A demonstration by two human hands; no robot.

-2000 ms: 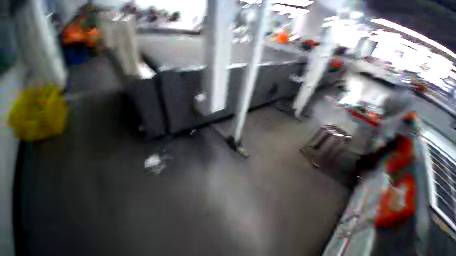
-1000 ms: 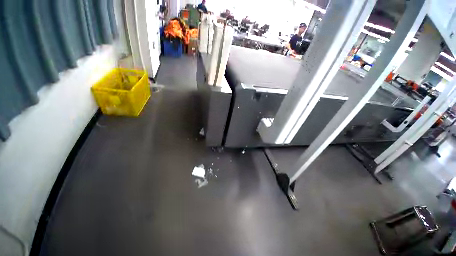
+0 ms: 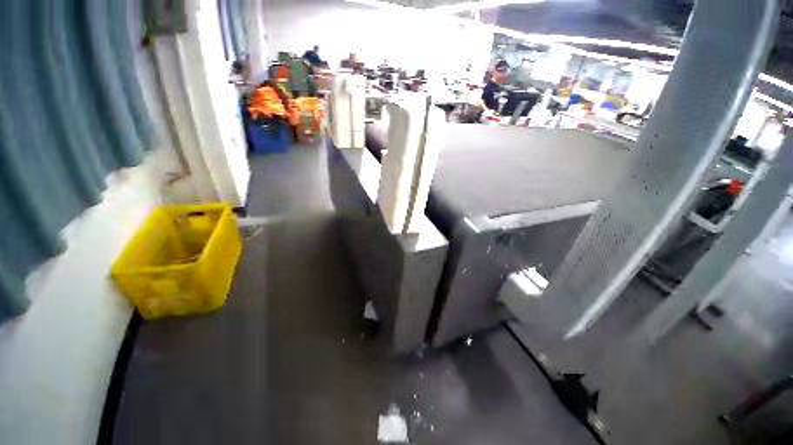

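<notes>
Neither of my hands is in the picture. A dark grey cutting table (image 3: pixel 530 165) lies in front of me to the right, with a pale edge strip on its near end. Beside its end, a narrow grey surface (image 3: pixel 422 239) bears upright stacks of white cut pieces (image 3: pixel 404 165). A second white stack (image 3: pixel 348 113) stands farther back on it. The stacks look neat and tall.
A yellow crate (image 3: pixel 178 261) is on the floor by the left wall. White scraps (image 3: pixel 392 426) lie on the floor. A thick white post (image 3: pixel 669 165) slants at right. Orange material (image 3: pixel 268 104) is above a blue bin. A person (image 3: pixel 490 91) is beyond the table.
The view has moved forward, towards the table end and the yellow crate, which look larger. The stool has mostly left the picture at the lower right.
</notes>
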